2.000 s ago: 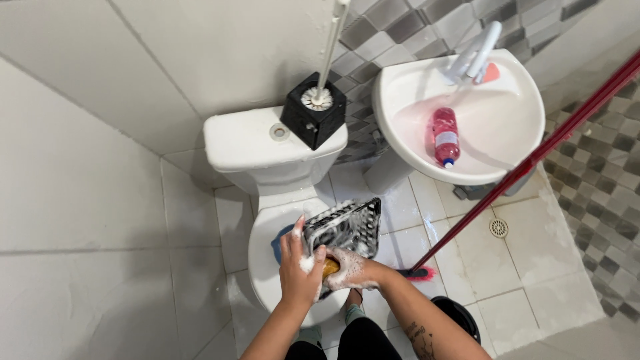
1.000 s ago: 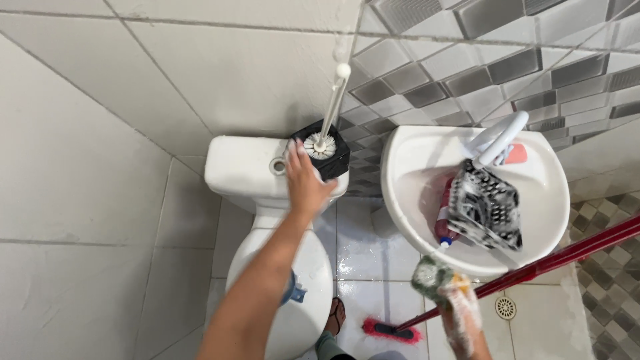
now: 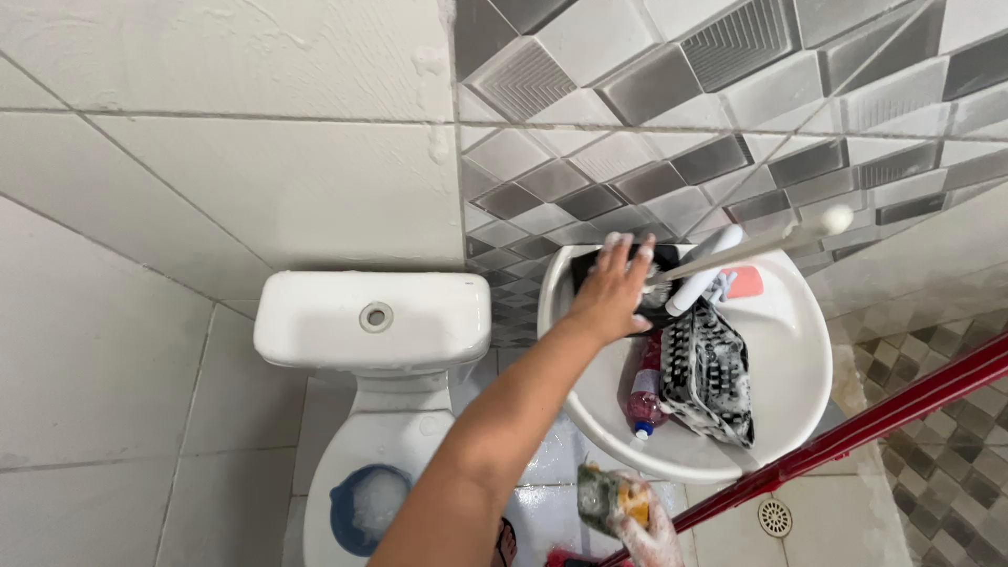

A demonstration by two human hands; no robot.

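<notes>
My left hand (image 3: 614, 291) rests over the black toilet brush holder (image 3: 587, 272), its fingers spread on it at the back left of the white sink. The toilet brush's white handle (image 3: 732, 256) leans right across the faucet (image 3: 705, 272). Below the sink's front rim, my soapy right hand (image 3: 650, 524) grips a green and yellow sponge (image 3: 602, 500). A soapy black plastic basket (image 3: 709, 374) lies in the basin beside a bottle of red liquid (image 3: 647, 390) with a blue and white cap. Whether my left fingers grip the holder is hard to tell.
Left of the sink is the white toilet (image 3: 370, 323), with a blue bowl of suds (image 3: 342, 512) on its lid. A red pole (image 3: 858, 429) slants past the sink's front. The sink rim (image 3: 693, 468), a pink soap bar (image 3: 744, 282) and a floor drain (image 3: 775, 516) are nearby.
The brush and its holder have moved from the toilet tank to the sink with my left hand. The basket, between both hands two seconds ago, is now in the sink.
</notes>
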